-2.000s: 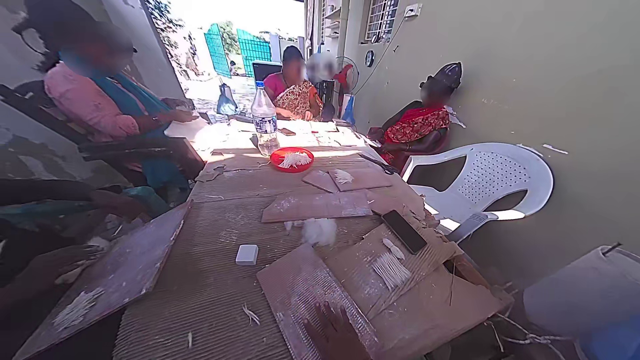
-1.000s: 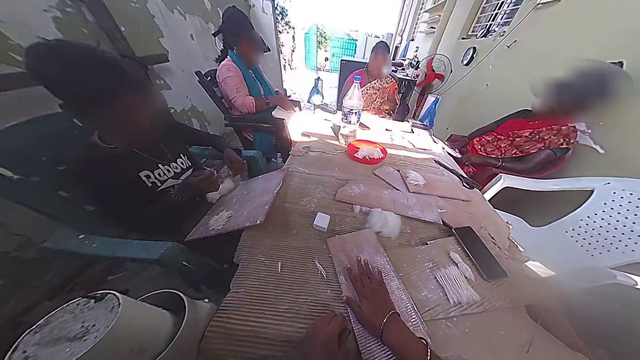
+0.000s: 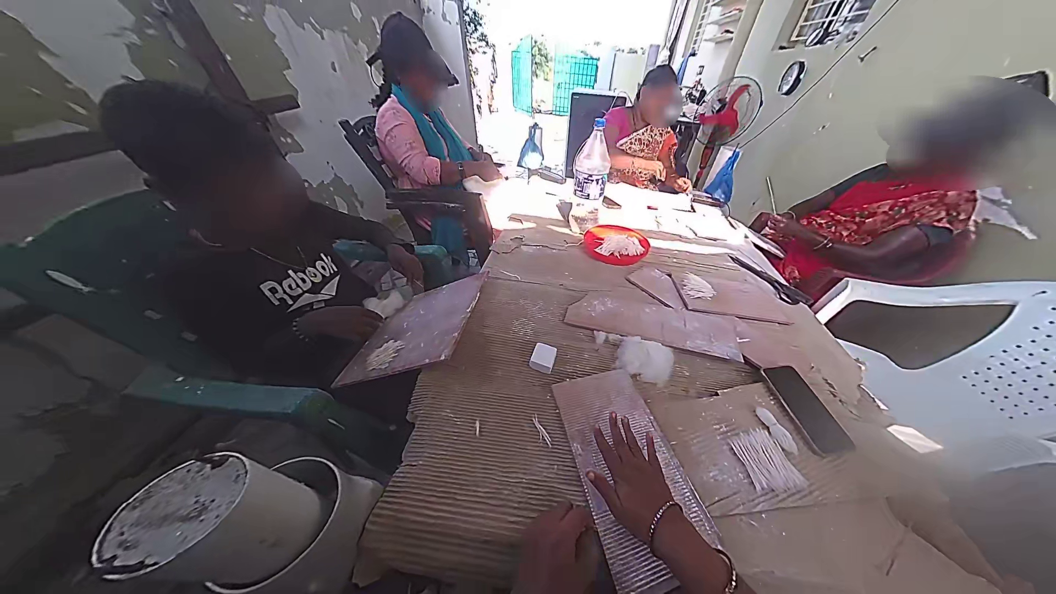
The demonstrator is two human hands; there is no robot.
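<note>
My right hand (image 3: 635,478) lies palm down with its fingers spread on a long board (image 3: 592,394) dusted white. A bracelet circles its wrist. My left hand (image 3: 557,540) rests low beside the board's left edge, fingers curled; whether it holds anything cannot be seen. Beyond the board sits a wad of white cotton (image 3: 646,360). To the right, a bundle of thin white cotton wicks (image 3: 766,460) and a small white piece (image 3: 775,430) lie on a cardboard sheet (image 3: 689,425). A small white block (image 3: 543,357) and a few loose strands (image 3: 541,431) are on the corrugated cardboard (image 3: 470,495) to the left.
A dark phone (image 3: 807,410) lies at right. Farther off are more boards (image 3: 656,322), a red plate (image 3: 591,247) of wicks and a plastic bottle (image 3: 590,177). Several people sit around the table, one at left with a tilted board (image 3: 437,322). White buckets (image 3: 272,511) and a white chair (image 3: 949,363) flank it.
The view has swung since the oldest frame, bringing my left hand and the person at left into fuller sight. My right hand stays on the board.
</note>
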